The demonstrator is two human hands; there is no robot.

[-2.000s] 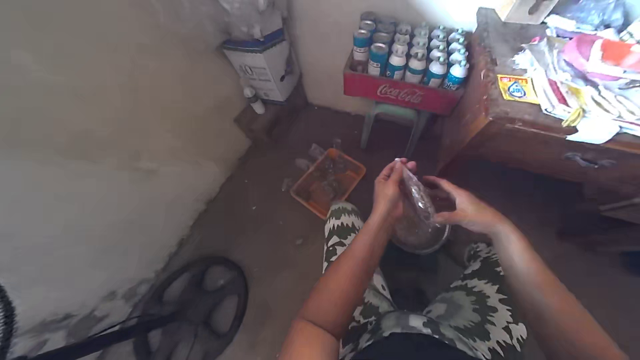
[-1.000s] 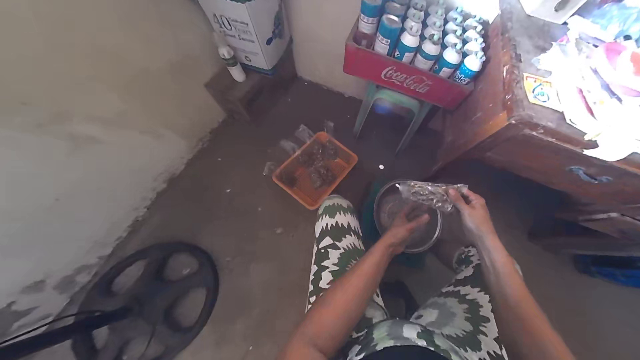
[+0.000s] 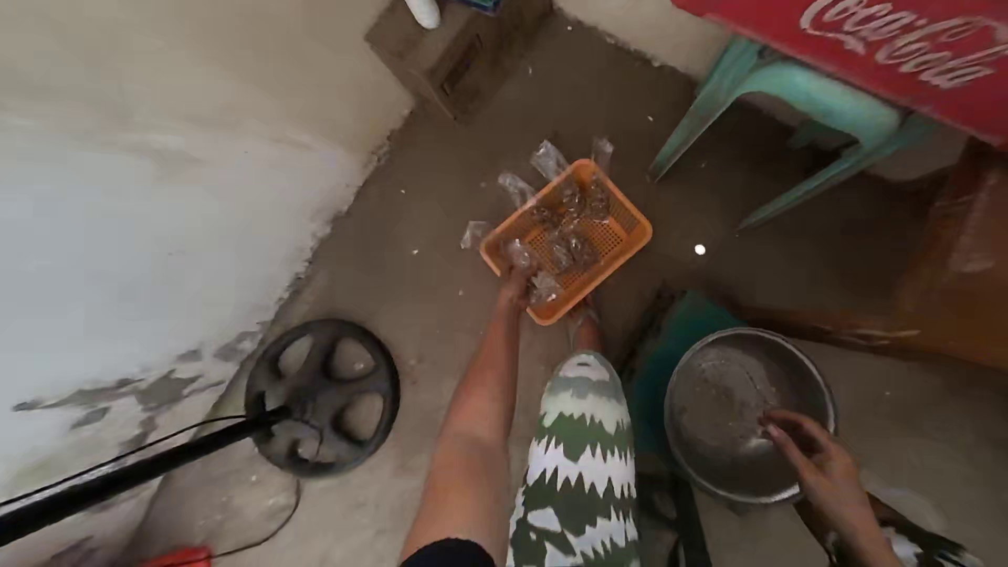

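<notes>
My left hand [image 3: 516, 287] reaches over the near left end of an orange plastic basket [image 3: 630, 236], touching a clear plastic bag [image 3: 520, 253]. Whether its fingers still grip that bag cannot be made out. Several filled clear bags lie in the basket, some with their ends hanging over its far left rim. My right hand [image 3: 811, 453] is over a round metal basin [image 3: 720, 386], thumb and fingertips close together; whether something small is pinched there is unclear. The basin has a greyish, wet-looking inside and sits beside a green item [image 3: 681, 335].
A black round slotted fan base [image 3: 323, 398] with a pole stands at the left. At the upper right, a green plastic stool [image 3: 819, 90] holds a red Coca-Cola crate [image 3: 929, 55]. A wooden box [image 3: 465, 59] is by the wall. Wooden furniture [image 3: 937, 276] borders the right side.
The filled bag that both hands held over the basin is no longer there. My left hand has moved left to the basket; my right hand remains by the basin. The view has shifted.
</notes>
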